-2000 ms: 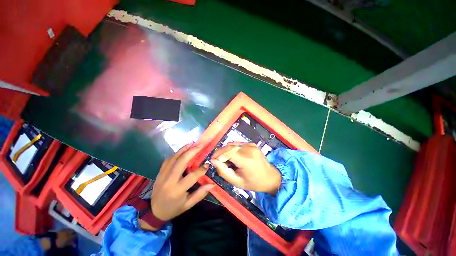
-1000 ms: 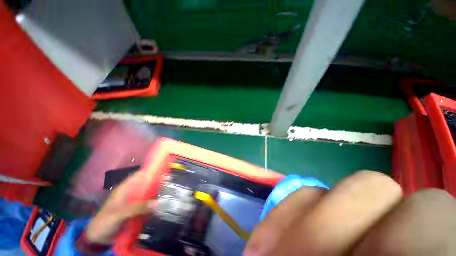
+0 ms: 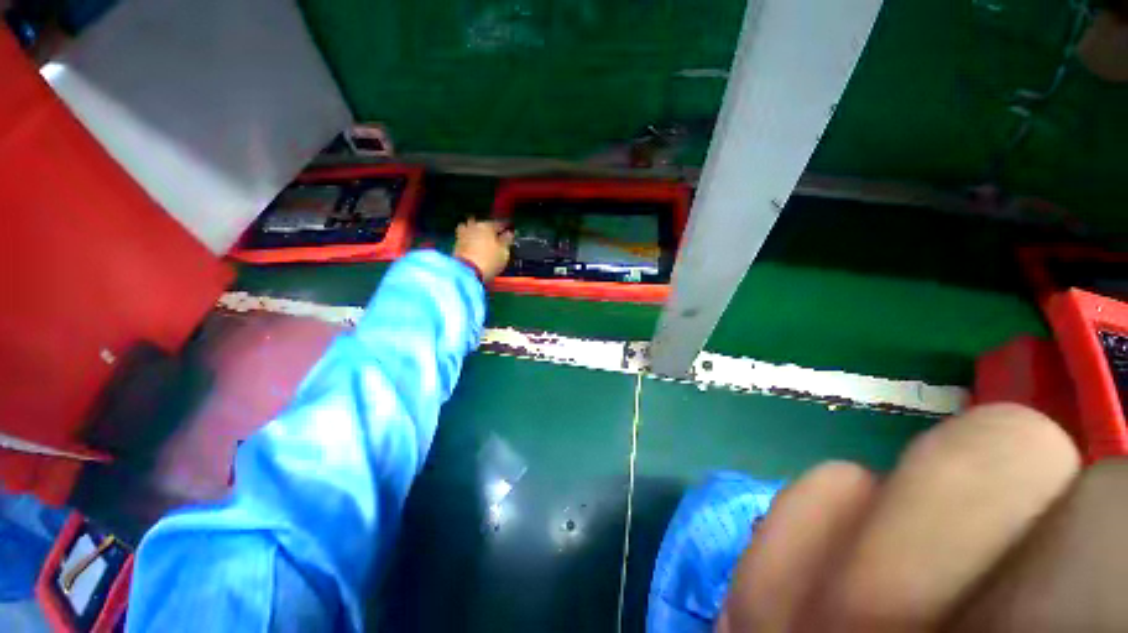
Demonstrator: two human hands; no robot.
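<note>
An open tablet unit [image 3: 606, 240] lies in a red tray [image 3: 588, 291] on the green line beyond the bench's chipped whitish edge. A yellow strip shows on its battery. My left hand [image 3: 485, 247] is at the tray's left end, its fingers on the rim, with the blue sleeve stretched across the bench. My right hand [image 3: 915, 544] is large and blurred, close to the camera at the lower right. Its fingers are bent and cut off by the frame; what it may hold cannot be seen.
Another red tray with a tablet [image 3: 328, 216] is on the line at the left. A grey post [image 3: 767, 173] stands at the bench edge [image 3: 816, 386]. Red trays [image 3: 1095, 359] are stacked at the right. One more tray [image 3: 89, 575] is at the lower left. A clear film [image 3: 501, 464] lies on the bench.
The red tray with the tablet has moved from the bench, over its edge, onto the line, with my left hand at it. My right hand stays close to the camera.
</note>
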